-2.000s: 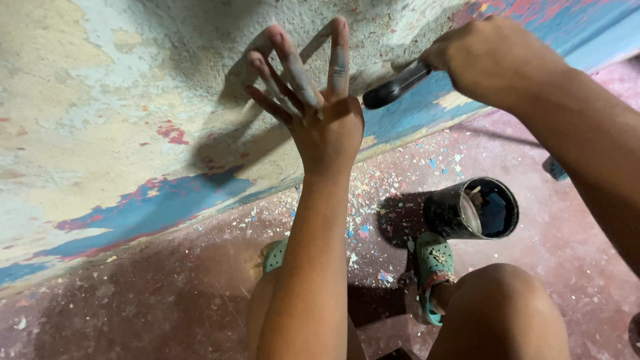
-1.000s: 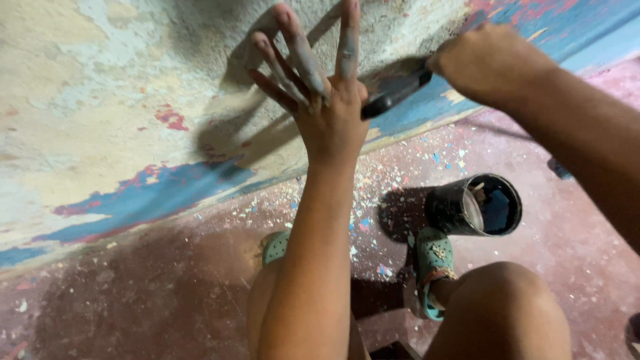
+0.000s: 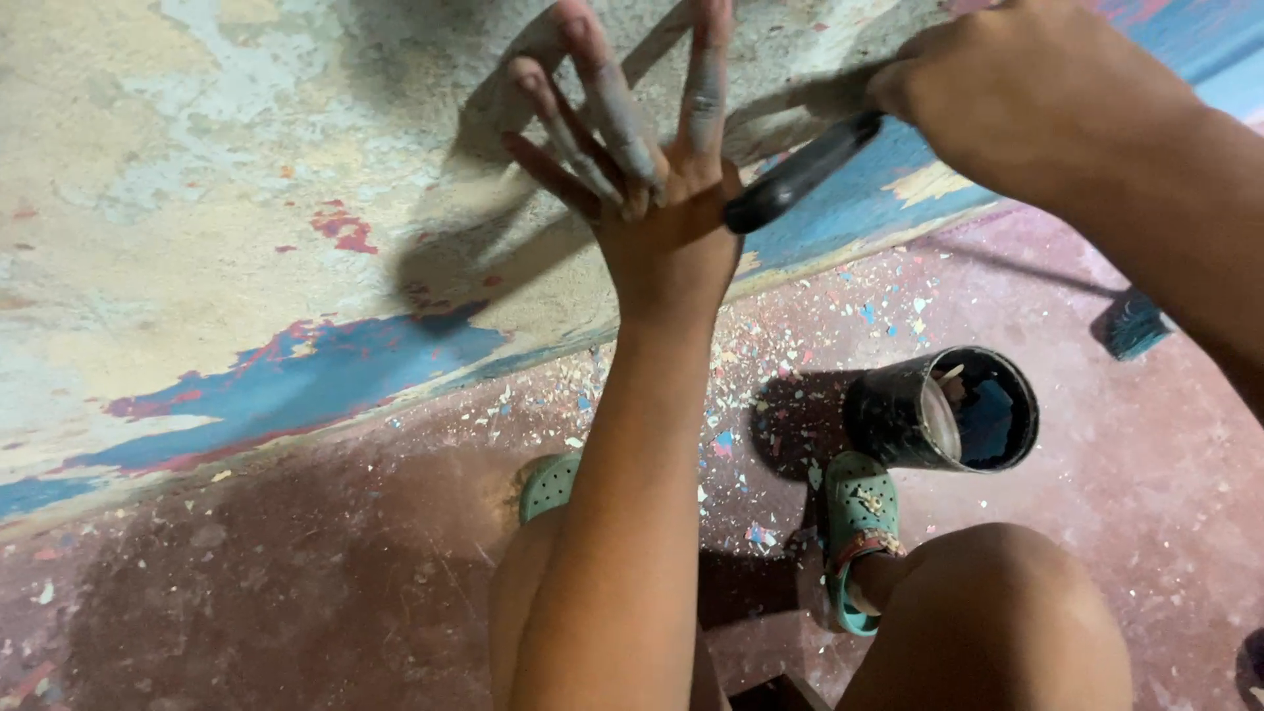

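My left hand is spread against the wall, whose blue, pink and cream paint is patchy and flaked. Grey residue coats its fingers. At the upper right, my right hand is closed around a tool with a black handle; the handle's rounded end points toward my left wrist. The tool's working end is hidden by the hand or lies out of view, so its kind cannot be told.
A black bucket with a dark inside stands on the reddish floor, beside my green clog. Paint flakes lie scattered along the wall's foot. A teal-bristled brush lies at the right.
My right hand with the black-handled tool has shifted slightly along the wall. The left hand stays spread on the wall, its position little changed.
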